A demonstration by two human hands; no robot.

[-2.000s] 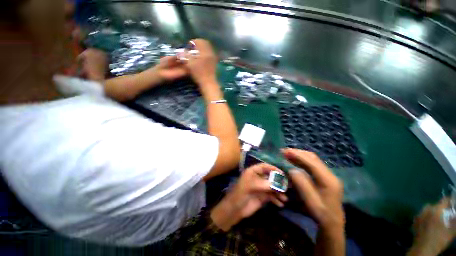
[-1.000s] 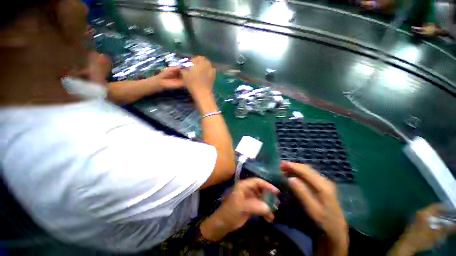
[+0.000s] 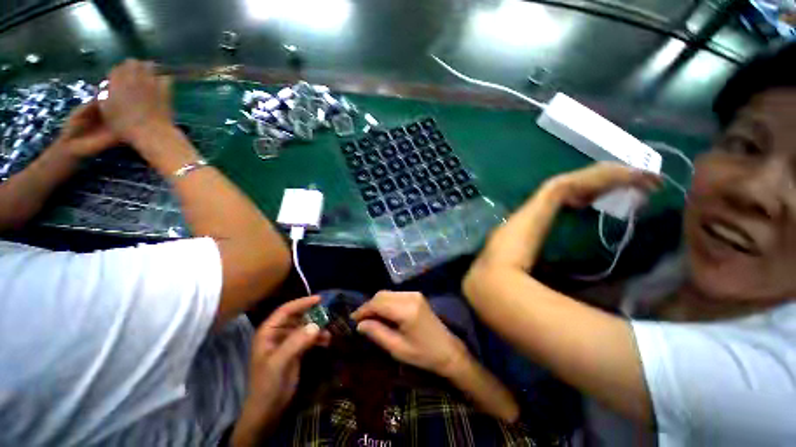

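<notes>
My left hand (image 3: 284,349) is low in the middle, over the lap, with a small watch body (image 3: 317,316) in its fingertips; green shows inside its rim. My right hand (image 3: 406,332) is just right of it, fingers curled with thumb and index fingertips close together; whether they pinch something is too small to tell. The hands do not touch. The blister tray (image 3: 410,175) lies ahead on the green bench, back rows filled with black back covers, front pockets see-through. A pile of unfinished units (image 3: 297,112) lies behind it to the left.
A white USB power adapter (image 3: 300,208) with a cable lies near the bench edge. A white power strip (image 3: 593,131) is at the right. A neighbour's arms (image 3: 214,192) are at the left; another person's arm (image 3: 541,288) reaches in from the right. A dark shiny conveyor (image 3: 393,39) runs behind.
The view has swung right, bringing the right-hand neighbour and the whole power strip into view. My right hand has gone from spread fingers to curled, near the unit still in my left hand.
</notes>
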